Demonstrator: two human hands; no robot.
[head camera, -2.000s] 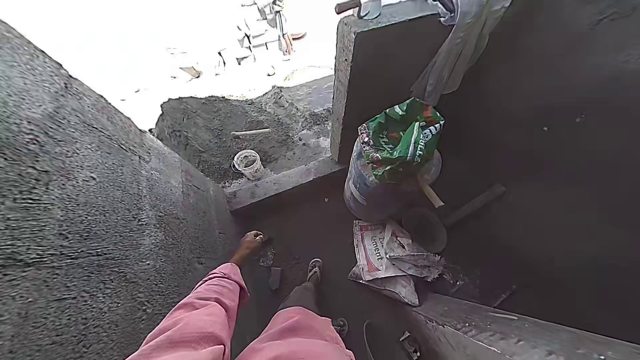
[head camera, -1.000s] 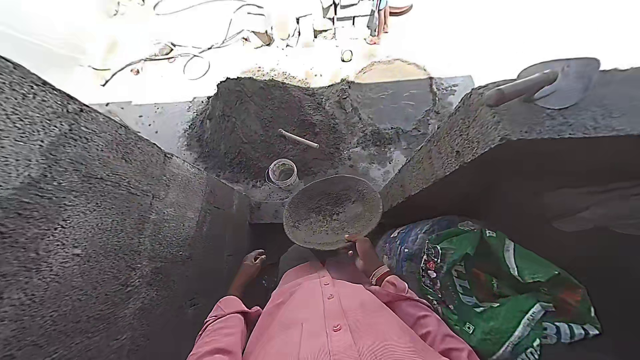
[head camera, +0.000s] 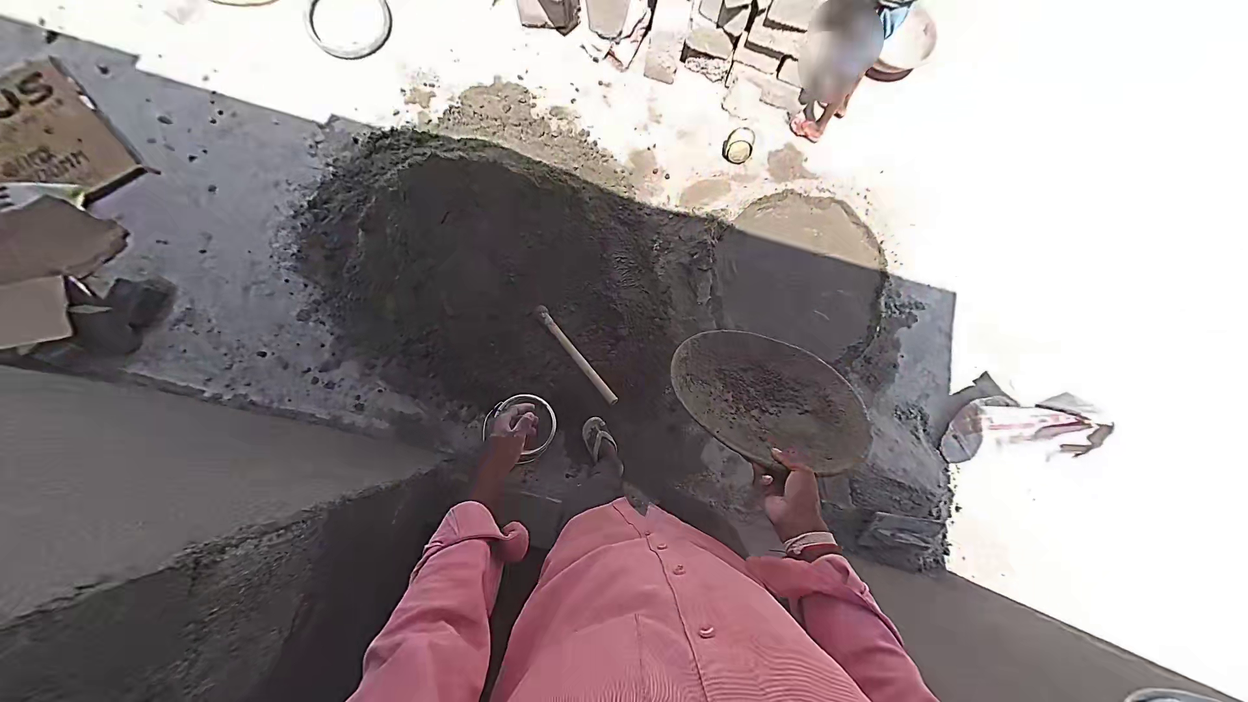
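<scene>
My right hand (head camera: 795, 492) grips the near rim of a round, shallow mortar pan (head camera: 770, 400), which is tilted and coated with grey residue. On the left, my left hand (head camera: 514, 425) is over the mouth of a small bucket (head camera: 546, 444); whether its fingers touch the bucket or hold anything cannot be told. A wooden handle (head camera: 577, 356) lies on the dark heap of mortar or sand (head camera: 468, 253), its far end at the heap. My sandalled foot (head camera: 600, 444) stands between the bucket and the pan.
Brick blocks (head camera: 770, 44) and a person (head camera: 838, 58) are at the top right. A round wet patch (head camera: 799, 273) adjoins the heap. Cardboard (head camera: 68, 132) lies at the left, a torn bag (head camera: 1024, 426) at the right. A rough wall (head camera: 195, 487) edges the near left.
The view has moved forward over the heap. The right hand has carried the pan to the right, away from the bucket. My left hand has come from beside the wall to the bucket.
</scene>
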